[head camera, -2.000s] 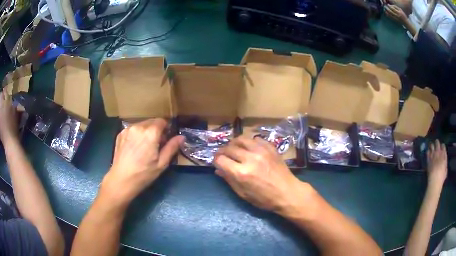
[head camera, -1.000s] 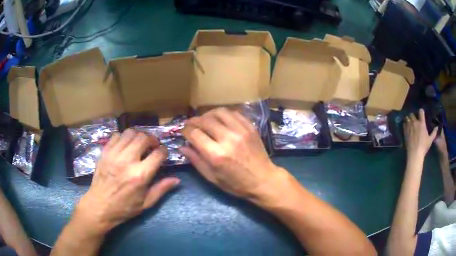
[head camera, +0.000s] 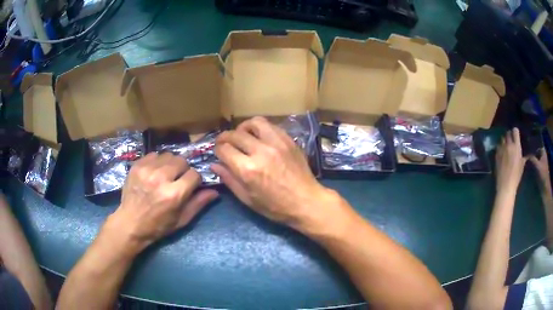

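Note:
An open packing box with its brown lid [head camera: 179, 94] upright stands in front of me. A clear accessory bag [head camera: 203, 149] with red and dark pieces lies in its tray. My left hand [head camera: 159, 187] is over the tray's left front, fingers curled down on the bag. My right hand [head camera: 261, 163] is over its right side, fingertips on the bag, and partly covers the box to the right, where a clear bag [head camera: 303, 130] shows. My fingertips are hidden, so I cannot tell if either hand grips the bag.
More open boxes with bags stand left [head camera: 100, 100] and right [head camera: 359, 79] in a curved row on the green table [head camera: 254, 260]. A black unit [head camera: 327, 11] is at the back. Another person's hands [head camera: 510, 160] are at right, an arm [head camera: 18, 254] at left.
Since two seconds ago my left hand has moved from the box on the left onto this box's bag. The view has shifted right. In the last second both hands have barely moved.

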